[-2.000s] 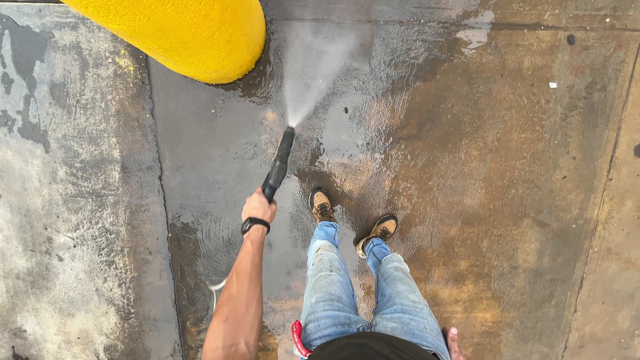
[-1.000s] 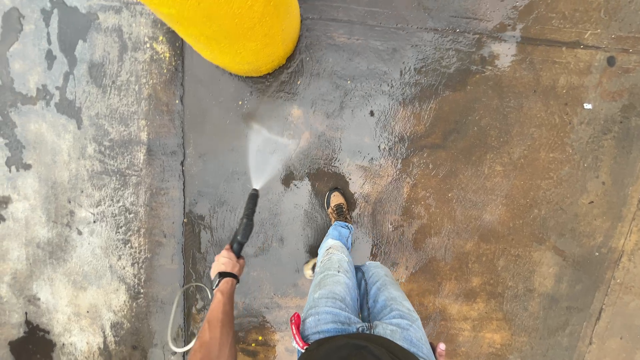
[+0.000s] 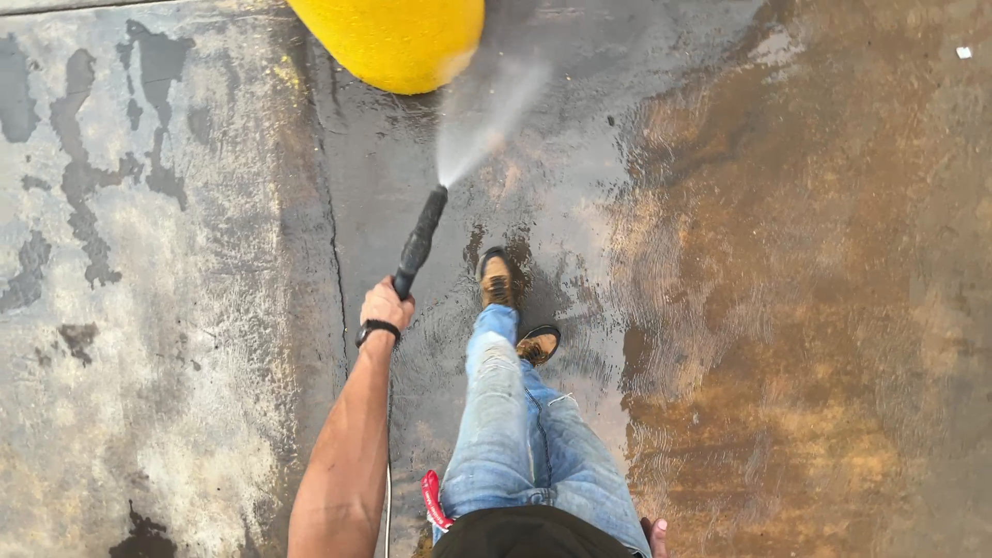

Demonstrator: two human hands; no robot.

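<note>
My left hand (image 3: 387,304), with a dark watch on its wrist, is closed around the rear of a black pressure washer wand (image 3: 422,242). From the wand's tip a white fan of water spray (image 3: 492,116) spreads up and to the right over wet concrete, near the foot of a yellow rounded post (image 3: 403,46). A pale hose (image 3: 388,496) runs down beside my left forearm. Of my right hand (image 3: 659,536) only some fingers show at the bottom edge beside my hip; whether it holds anything is hidden.
My brown work boots (image 3: 496,277) stand on wet concrete. Brown, stained wet ground (image 3: 790,310) lies to the right. A long crack (image 3: 335,232) separates a paler, patchy slab (image 3: 155,333) on the left. A small white scrap (image 3: 963,52) lies at the upper right.
The spray has swung from straight ahead toward the upper right since one second ago, its edge now near the yellow post. My feet have shifted, and both boots show again. The hose's loop has straightened.
</note>
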